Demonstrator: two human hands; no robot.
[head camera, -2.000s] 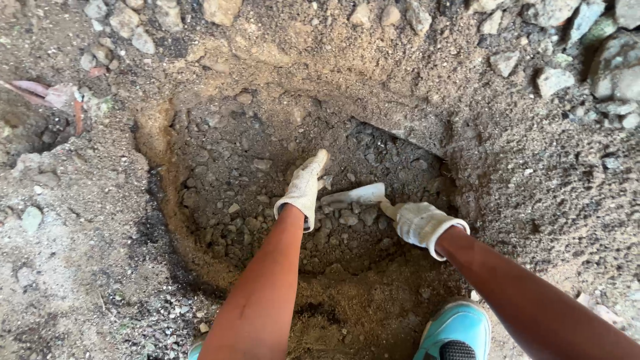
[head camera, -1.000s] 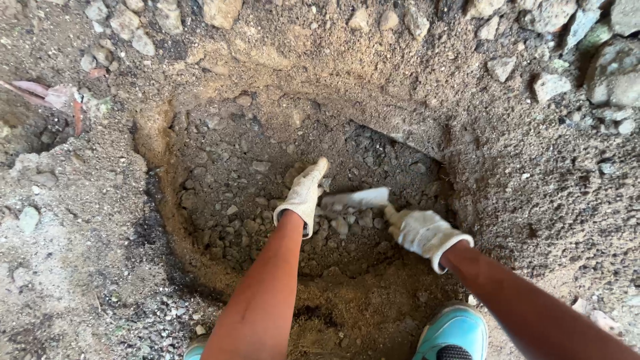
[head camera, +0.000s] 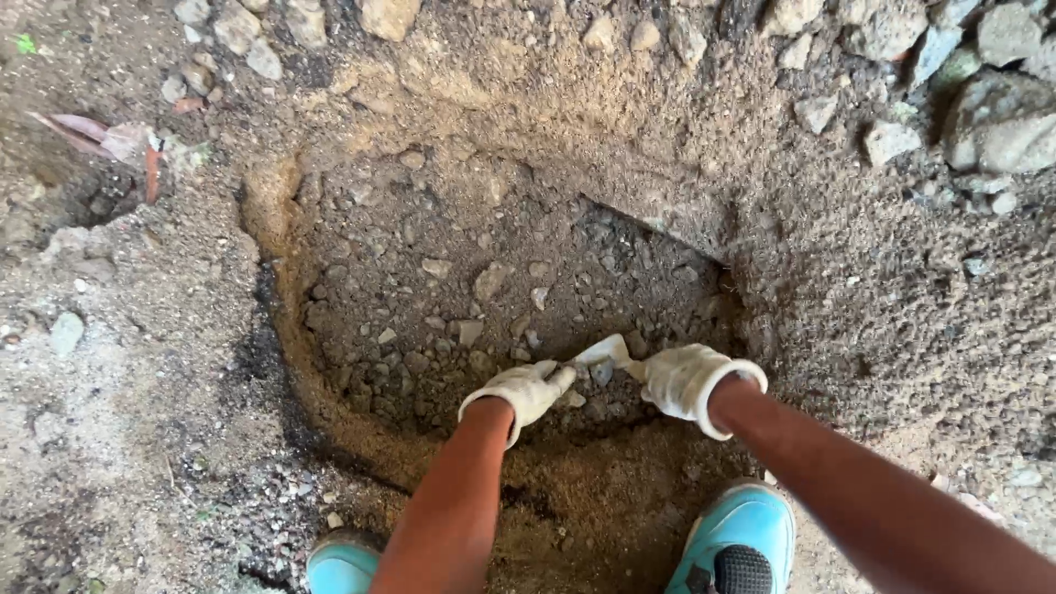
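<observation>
In a shallow pit of loose stony soil (head camera: 379, 247), my right hand (head camera: 693, 386), in a cream work glove, grips the handle of a small trowel (head camera: 604, 352). Its pale metal blade points left, among small stones near the pit's lower edge. Just left of the blade is my left hand (head camera: 528, 394), gloved alike, with fingers and thumb reaching toward the blade's tip. Whether those fingers touch the blade or hold a stone is not clear. The handle is mostly hidden inside the right glove.
A low earthen rim (head camera: 285, 330) curves round the pit's left side. Large rocks (head camera: 1006, 124) lie at the upper right, more stones along the top. Two turquoise shoes (head camera: 738, 536) stand at the pit's near edge. Dry leaves (head camera: 91, 136) lie at the upper left.
Both hands and the trowel have come nearer to the pit's lower edge and my feet. My left hand no longer reaches up into the pit's middle, where small stones now show.
</observation>
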